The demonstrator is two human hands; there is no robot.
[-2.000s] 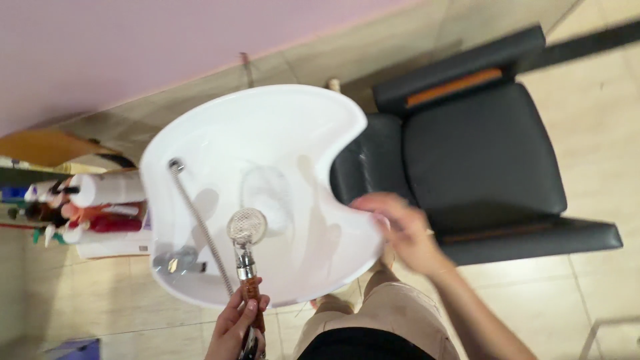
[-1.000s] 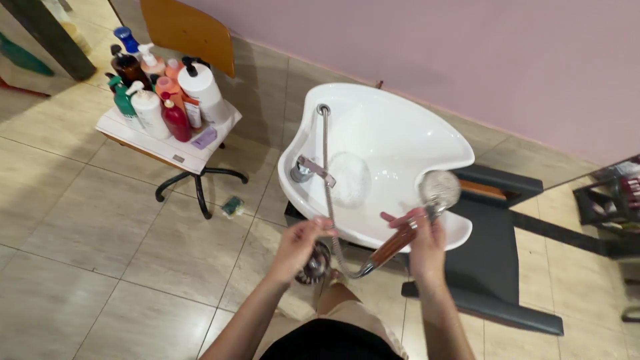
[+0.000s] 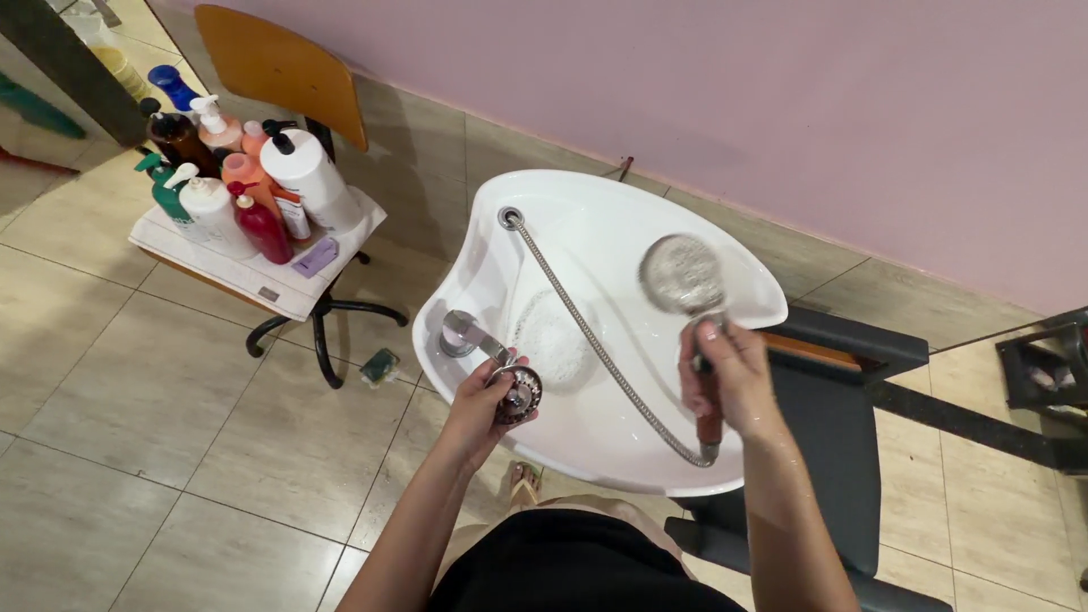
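My right hand (image 3: 733, 374) grips the brown handle of a shower head (image 3: 682, 274), whose round face hangs over the right part of a white shampoo basin (image 3: 748, 285). From the handle's lower end a metal hose (image 3: 586, 327) runs up to its hole at the basin's upper left. Between the fingers of my left hand (image 3: 480, 408) is a round metal drain strainer (image 3: 518, 394), held at the basin's lower left rim just below the faucet lever (image 3: 486, 340). White foam (image 3: 557, 344) lies in the bowl around the drain area.
A wooden-backed chair (image 3: 285, 68) at the left bears a white towel (image 3: 289, 297) and several pump bottles (image 3: 310, 174). A green sponge (image 3: 380, 367) lies on the tiled floor. Right of the basin stands a black salon chair (image 3: 824, 450); a pink wall (image 3: 765, 110) rises behind.
My left hand has brought the strainer up to the basin's rim near the faucet. The shower head, lying tilted over the right rim a second ago, is now upright inside the basin.
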